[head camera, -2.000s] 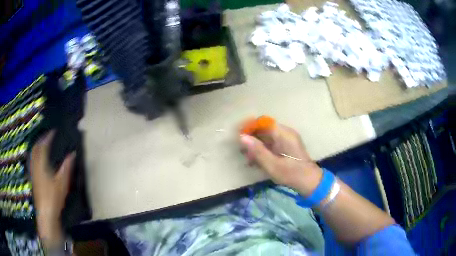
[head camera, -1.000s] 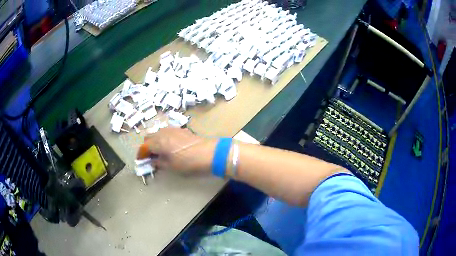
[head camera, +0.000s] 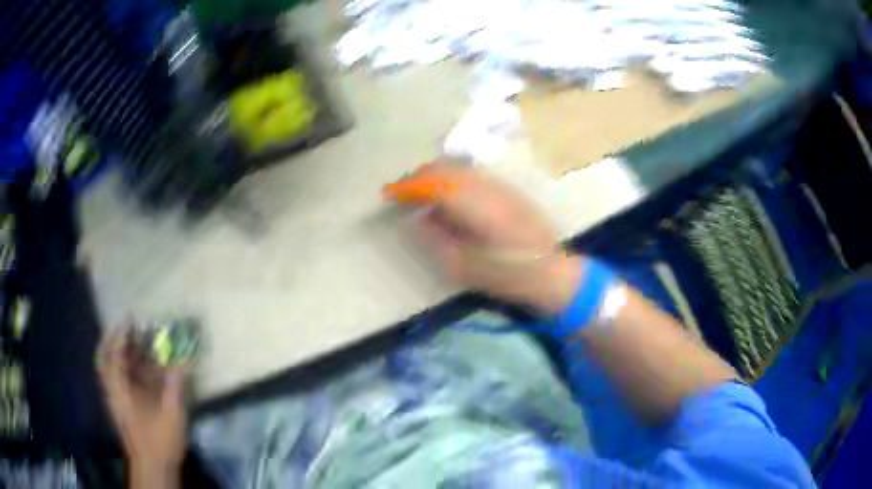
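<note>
The picture is blurred by motion. My left hand (head camera: 143, 401) is at the lower left, its fingers around a small green and yellow circuit board (head camera: 174, 342) at the mat's left edge. My right hand (head camera: 492, 239) is over the right part of the beige work mat (head camera: 277, 296), its fingers curled. It wears an orange finger cot (head camera: 425, 187) and a blue wrist strap (head camera: 585, 294). Whether it holds anything cannot be made out. White plug housings (head camera: 483, 119) lie just beyond it.
More white housings (head camera: 574, 38) lie at the top on a brown cardboard sheet (head camera: 612, 119). A yellow sponge (head camera: 272, 110) sits in a black stand at the upper left, beside a black ribbed hose (head camera: 91, 67). A rack of boards (head camera: 741, 277) is at the right.
The view has swung back left from the housings. My left hand has come into view with a board. My right hand has moved off the pile; the housing seen in it is no longer distinguishable.
</note>
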